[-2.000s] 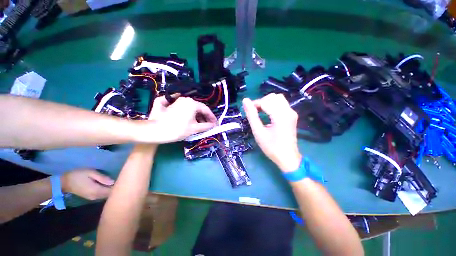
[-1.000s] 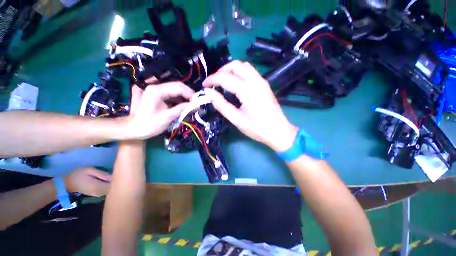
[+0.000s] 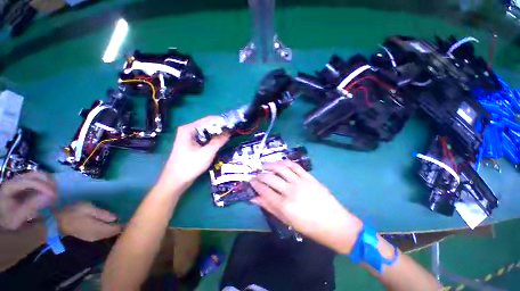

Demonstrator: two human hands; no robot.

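Observation:
A black device body (image 3: 231, 185) with a white flat ribbon cable (image 3: 234, 170) lies on the bench in front of me. My right hand (image 3: 296, 196) rests over its right part, fingertips at the ribbon; its grip is hidden. My left hand (image 3: 194, 150) holds a black housing section (image 3: 259, 102), tilted up above and behind the body. A pale cable and red wires run between the section and the body. A narrow black arm of the body sticks out under my right hand towards the bench edge.
Black units with white ribbons and yellow wires (image 3: 154, 71) lie at left. More black units (image 3: 365, 113) and blue cylindrical parts (image 3: 502, 125) are piled at right. A metal upright (image 3: 262, 28) stands behind. Another person's hands (image 3: 85, 221) are at lower left.
The housing section has been lifted and tilted in my left hand, apart from the body. My right hand has moved down onto the body. The other person's arm has drawn back left.

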